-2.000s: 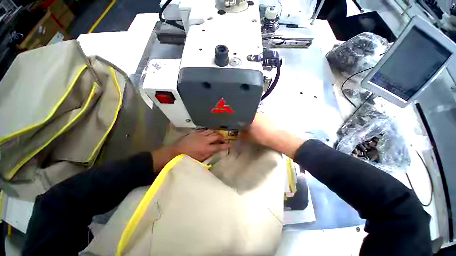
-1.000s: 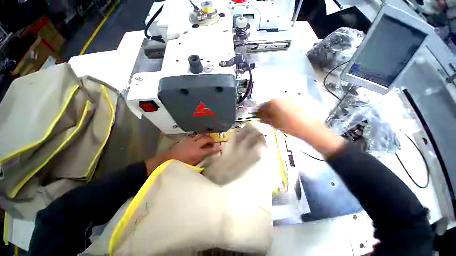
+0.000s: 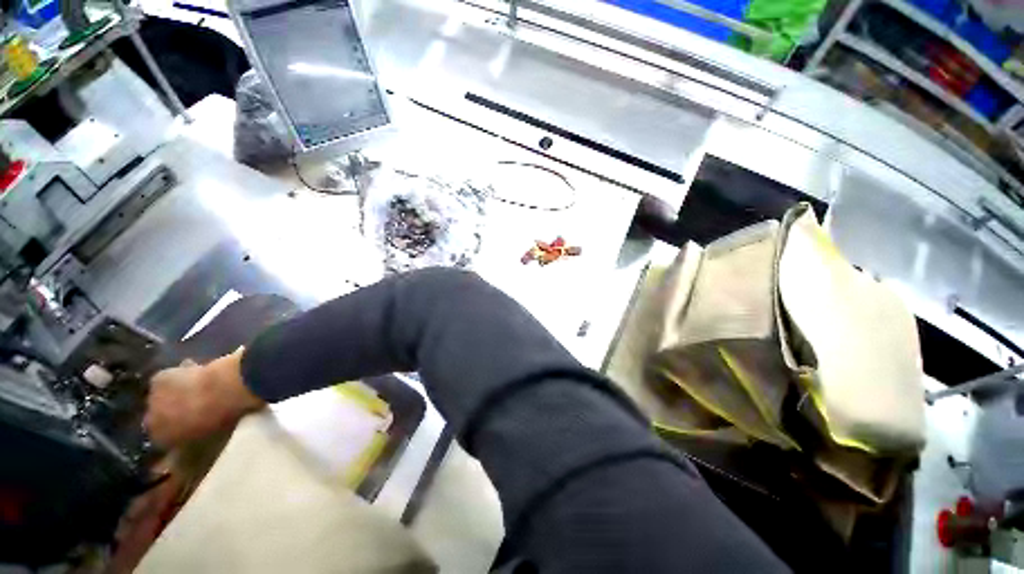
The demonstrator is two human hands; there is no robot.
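My right hand (image 3: 193, 401) is at the left by the dark, blurred sewing machine head (image 3: 56, 482). Its fingers are curled, and whether they hold anything is unclear. The beige bag body (image 3: 275, 510) lies below this hand at the lower left. A dim reddish patch beside the bag at the lower left edge may be part of my left hand, too dark and blurred to tell. The feed plate (image 3: 365, 465) with yellow edging lies right of the bag.
A control panel (image 3: 314, 73) stands at the upper left. A clear plastic bag of small dark pieces (image 3: 413, 224) lies below it, with small brown-orange pieces (image 3: 550, 251) to its right. Stacked beige bags (image 3: 730, 297) with yellow edges are at the right. A thin cable (image 3: 539, 168) loops behind.
The view has swung right, bringing the right-hand bag pile into sight and moving the machine to the left edge. My right hand now shows beside the machine head; my left hand is no longer clear.
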